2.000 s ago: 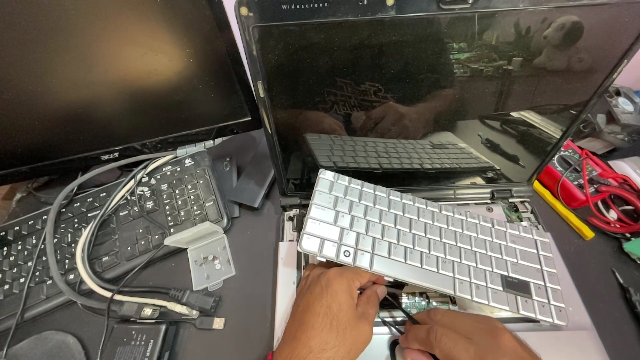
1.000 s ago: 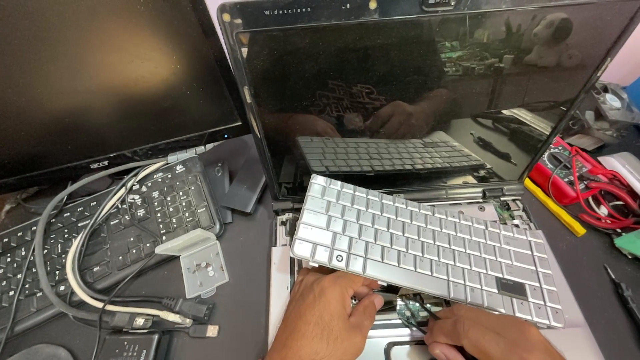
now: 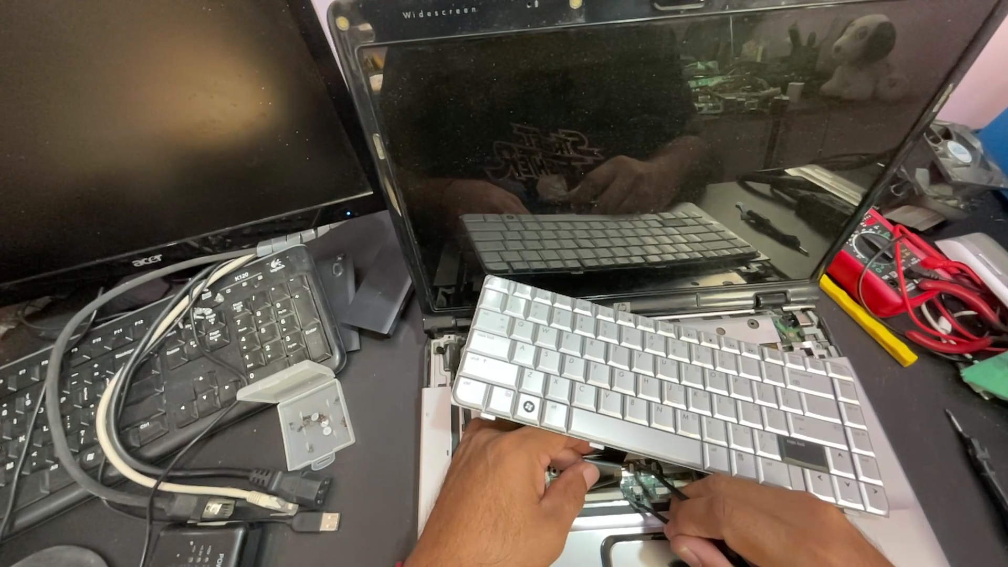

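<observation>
A silver laptop keyboard [image 3: 669, 386] lies loose and tilted across the opened base [image 3: 906, 488] of a laptop whose screen [image 3: 630, 157] stands raised behind it. Under the keyboard's lower left edge is my left hand [image 3: 512, 488], thumb and finger together beside a flat ribbon cable [image 3: 602, 466]; the fingertips are partly hidden, so its hold is unclear. My right hand [image 3: 764, 520] grips dark tweezers [image 3: 665, 492], their tips down in the gap over a green circuit board [image 3: 642, 484] below the keyboard.
Left are a black desktop keyboard [image 3: 276, 315] with cables [image 3: 63, 409] over it, a monitor [image 3: 157, 134] and an open clear plastic case [image 3: 315, 421] of small screws. Right are a red multimeter [image 3: 866, 260] with leads, a yellow pry tool [image 3: 870, 321] and a black pen-like tool [image 3: 980, 465].
My right hand and the tweezers have shifted slightly within the gap under the keyboard. The left hand stays at the keyboard's lower edge.
</observation>
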